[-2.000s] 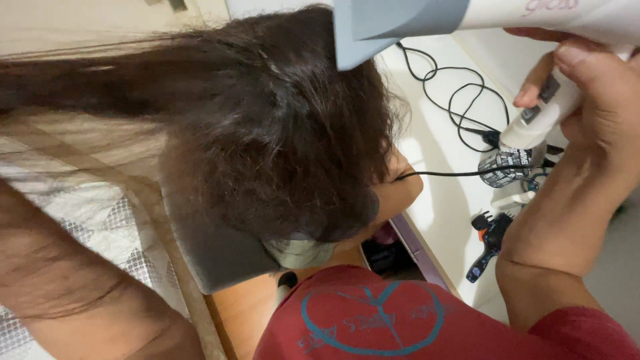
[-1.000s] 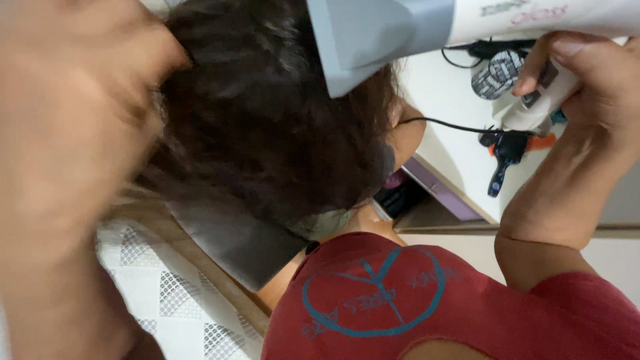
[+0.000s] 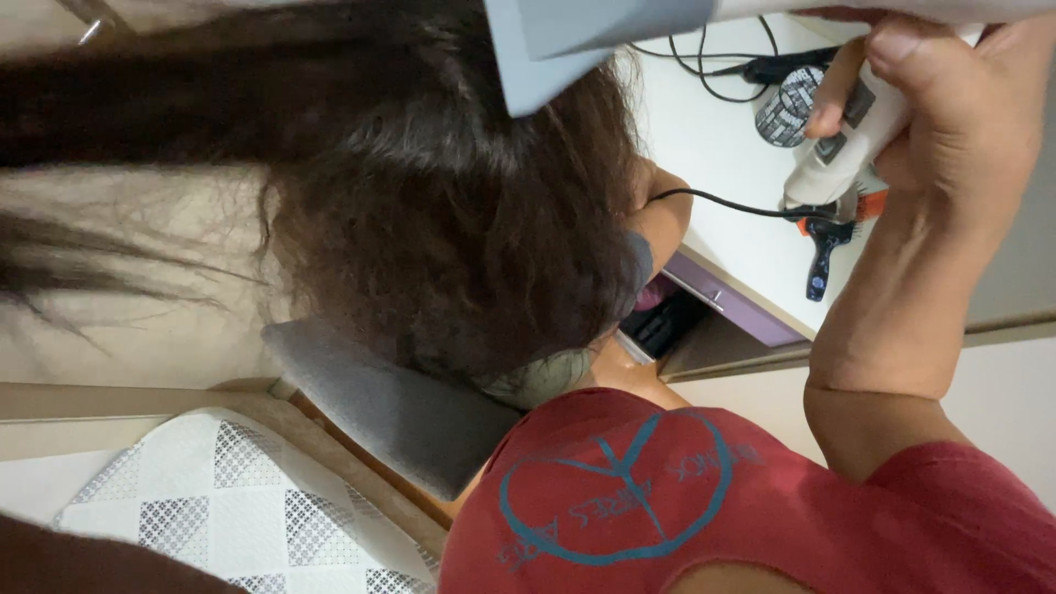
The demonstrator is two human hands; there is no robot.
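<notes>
My right hand is closed around the white handle of a hair dryer, a finger by its switches. The dryer's grey-blue flat nozzle points at the top of a seated person's long dark hair. A thick section of that hair is stretched out to the left edge of the view. My left hand is out of view; a dark, blurred shape, maybe my left arm, shows at the bottom left corner.
On the white desk lie a dark blue hairbrush, a patterned black-and-white cup and a black cord. Below it is a purple drawer front. The grey chair back stands near a patterned white cloth.
My left hand, blurred beside the hair one second ago, has gone out of view. The hair section now reaches leftward again, as in the oldest frame. The dryer stays in my right hand.
</notes>
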